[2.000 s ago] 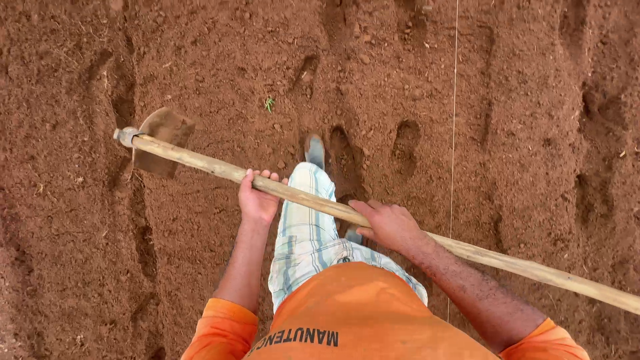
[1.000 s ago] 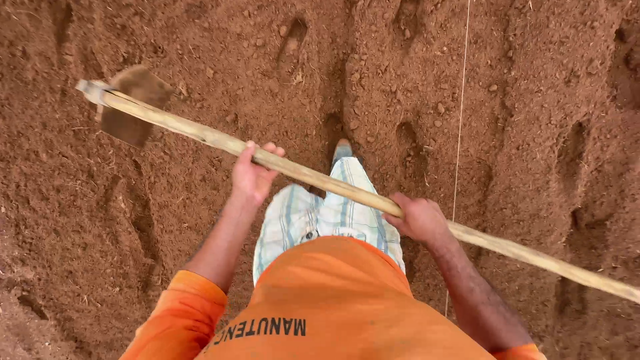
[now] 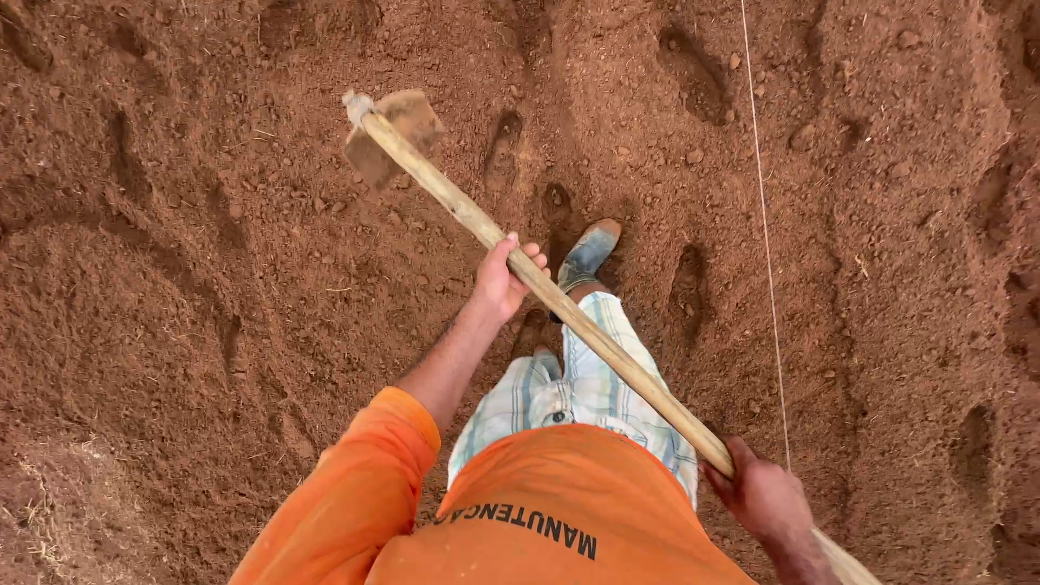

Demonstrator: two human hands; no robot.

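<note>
A hoe runs diagonally across my body, its long wooden handle (image 3: 605,345) passing in front of my plaid shorts. The soil-stained metal blade (image 3: 394,138) is at the upper left, off to the left of my boots. My left hand (image 3: 504,280) cradles the handle at its middle, thumb on one side and fingers on the other. Lower down, near my right hip, my right hand (image 3: 760,491) is wrapped around the handle. The handle's end goes out of view at the bottom right.
Loose reddish soil with several footprints (image 3: 692,71) surrounds me. A thin taut string (image 3: 766,236) runs lengthwise on my right. One boot (image 3: 591,252) points forward; the other is partly hidden behind the shorts. Dry grass (image 3: 49,512) lies at the lower left.
The hoe has turned to a steeper diagonal, and its blade has come nearer to my feet. My right hand has moved down toward my hip. The view has shifted over the ground.
</note>
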